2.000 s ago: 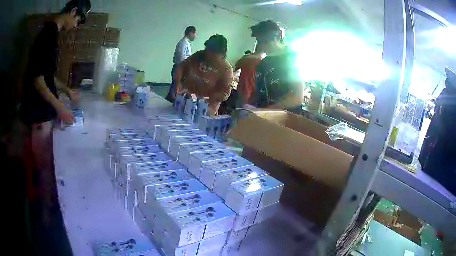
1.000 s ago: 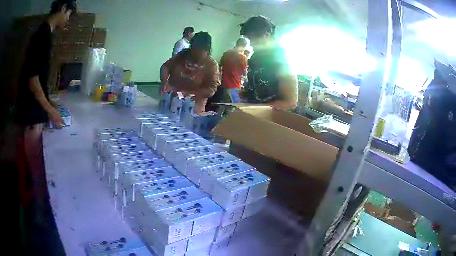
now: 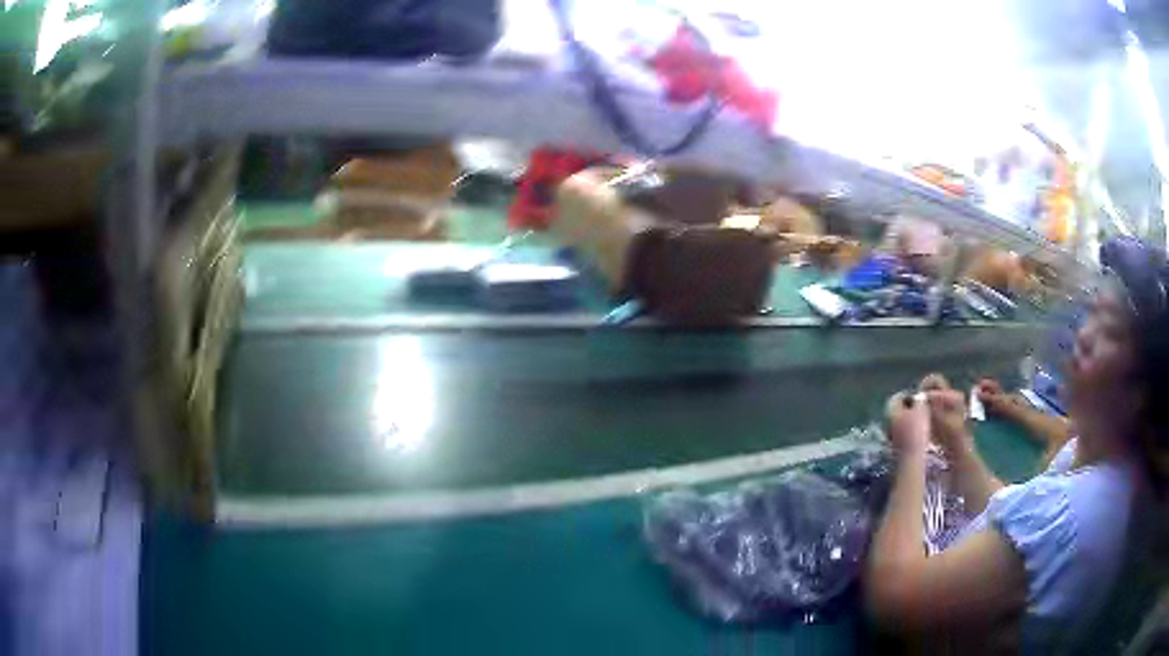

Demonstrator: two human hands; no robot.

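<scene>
Neither of my hands is in view. The dark green conveyor belt (image 3: 538, 385) runs across the middle, shiny, with a bright light reflection and pale edges. A shiny, crumpled heap of clear plastic bags (image 3: 756, 545) lies on the green surface in front of the belt. Silvery-white cables or earphones (image 3: 938, 500) show beside it, partly hidden by a person's arm. That person's raised hands (image 3: 929, 410) hold something small and white. The view is blurred.
Flattened cardboard (image 3: 192, 346) stands upright at the left. Beyond the belt are a small brown carton (image 3: 703, 272), grey-white boxes or trays (image 3: 528, 285) and a blue pile (image 3: 891, 285). An overhead shelf (image 3: 385, 103) crosses above, holding a black bag (image 3: 385, 26). A seated person (image 3: 1077, 513) is at right.
The view has swung right, from the table with stacked boxes and the large open carton to the belt. The standing people are out of view, and a seated person now shows.
</scene>
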